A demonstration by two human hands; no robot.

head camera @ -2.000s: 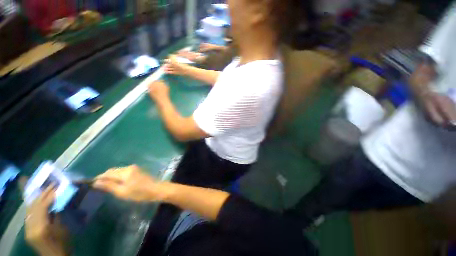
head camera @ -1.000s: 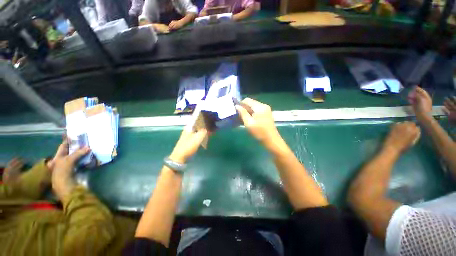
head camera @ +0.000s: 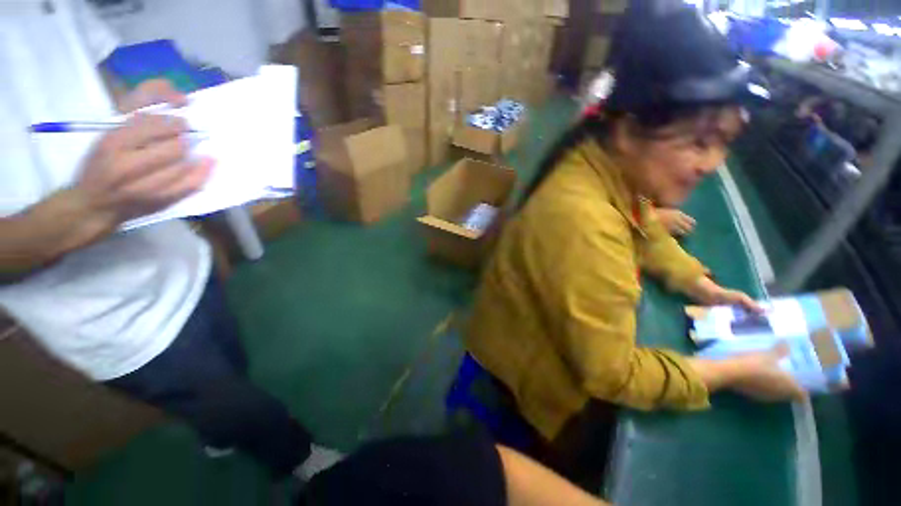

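Neither of my hands is in the picture. Only a black sleeve [head camera: 405, 474] and part of my bare arm show at the bottom edge, and the hand is cut off. Nearest in front, a seated person in a mustard jacket holds a small stack of white and light-blue cartons [head camera: 780, 331] in both hands, over the green worktop [head camera: 652, 469] and its white rail [head camera: 807, 445]. Brown flaps stick out at the stack's right end.
At the left a standing person in a white shirt holds a blue pen [head camera: 74, 126] and white paper sheets [head camera: 247, 148]. Open brown shipping cartons [head camera: 370, 173] stand on the green floor, with stacked cartons behind. A grey metal bar [head camera: 840, 222] slants at the right.
The view has swung left from the belt. My hands and the carton they held have left the picture. The neighbour's carton stack now lies at the right, and the standing person shows at the left.
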